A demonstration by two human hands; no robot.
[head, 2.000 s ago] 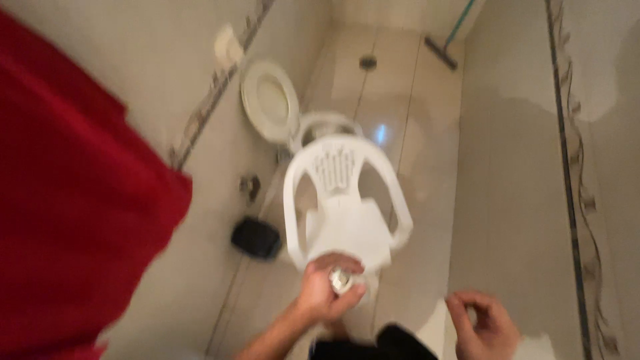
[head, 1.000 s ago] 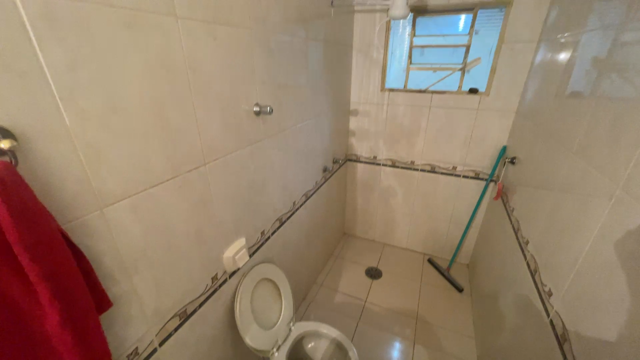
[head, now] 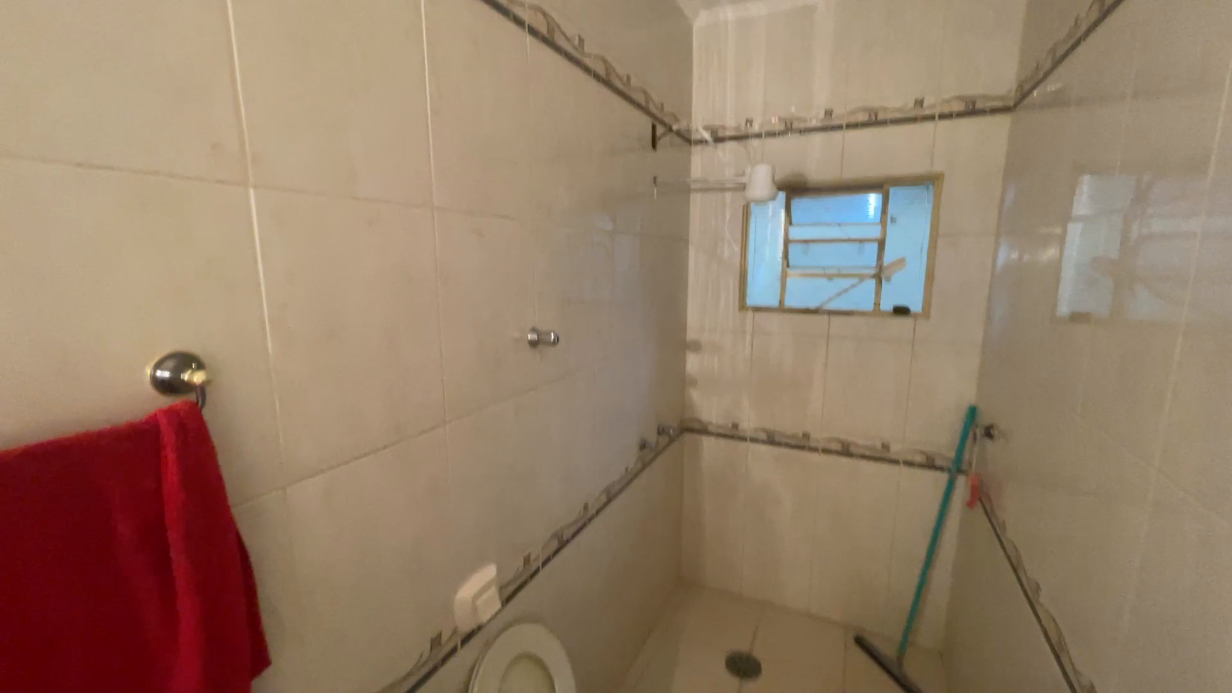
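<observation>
Neither my left hand nor my right hand shows in the head view now, so what they hold or touch is hidden. A red towel hangs at the left from a metal wall holder. The raised lid of a toilet shows at the bottom edge, below a white wall-mounted holder. A floor squeegee with a teal handle leans in the far right corner, its dark blade on the floor.
Tiled walls stand left, right and ahead. A window is in the far wall, with a white shower head beside it. A metal valve knob sticks out of the left wall. A round drain lies in the floor.
The view has swung up strongly from the floor. Both hands, the white plastic chair and the black bin, seen two seconds ago, are out of view.
</observation>
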